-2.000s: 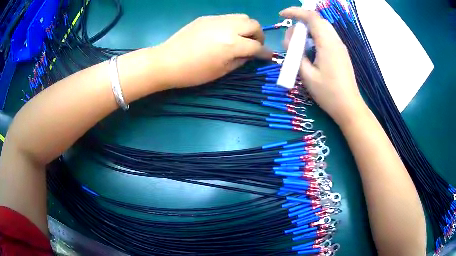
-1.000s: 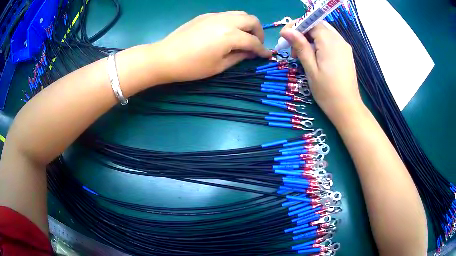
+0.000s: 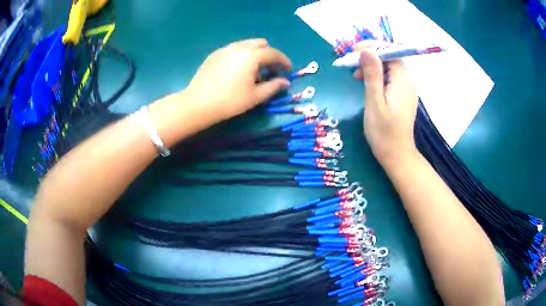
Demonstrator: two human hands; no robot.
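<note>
My right hand (image 3: pixel 389 110) holds a white paint marker (image 3: pixel 389 54) nearly level, its pale tip pointing left at the top centre. My left hand (image 3: pixel 236 77) is above the upper leads, thumb and finger at the blue sleeve of a lead whose silver ring terminal (image 3: pixel 309 69) points right. The grip on that lead is partly hidden and blurred. Below lie rows of black leads (image 3: pixel 221 233) with blue sleeves (image 3: pixel 323 225), red collars and silver rings in a column down the middle. The marker tip is right of the ring, apart from it.
A white sheet (image 3: pixel 461 89) lies at the upper right, with a black lead bundle (image 3: pixel 464 179) running down right from it. At left are more tangled leads, a blue plastic piece (image 3: pixel 39 77) and a yellow tool handle (image 3: pixel 75 21). The green bench top (image 3: pixel 197 27) shows at the back.
The view has shifted, so the leads appear lower and further left. The marker has moved off the terminals and now lies nearly level. My left hand is now at the topmost lead.
</note>
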